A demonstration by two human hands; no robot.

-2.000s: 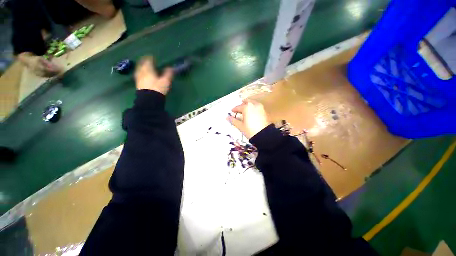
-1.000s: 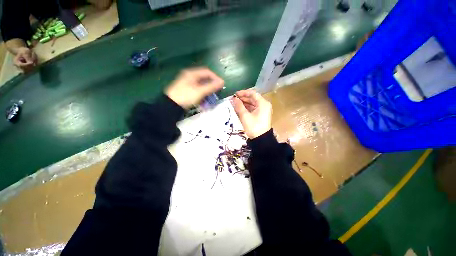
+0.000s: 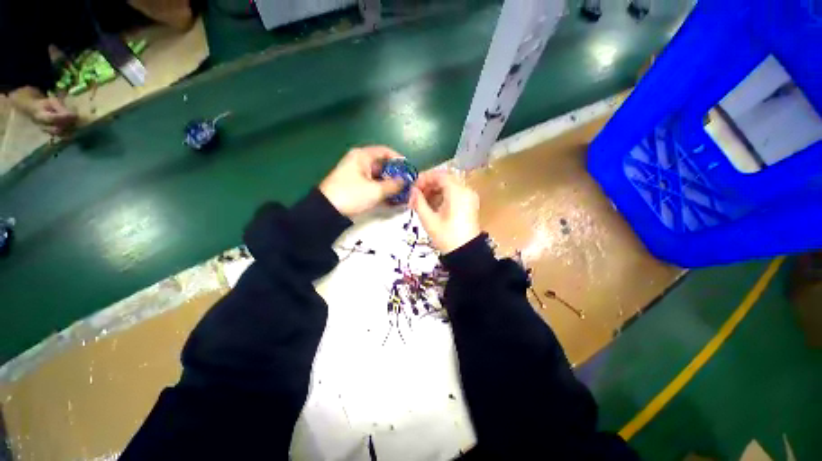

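A dark round unit with blue glints (image 3: 397,179) is held in my left hand (image 3: 359,182), above the back edge of the white work sheet (image 3: 379,378). My right hand (image 3: 448,205) touches the unit's right side with pinched fingertips. A small dark part seems to be between them, but it is too small to tell clearly. A tangled pile of wired components (image 3: 416,290) lies on the sheet beside my right wrist, with a few loose ones to its left.
A green conveyor belt (image 3: 297,126) runs behind the sheet, carrying another round unit (image 3: 201,134). A chipped white post (image 3: 505,85) stands at the belt's edge. A blue plastic stool (image 3: 649,189) is at right. Another person's hand (image 3: 54,115) is near green cells (image 3: 95,70) across the belt.
My left hand has come back from the belt with a round unit and now holds it against my right fingertips. The other units on the belt have shifted left.
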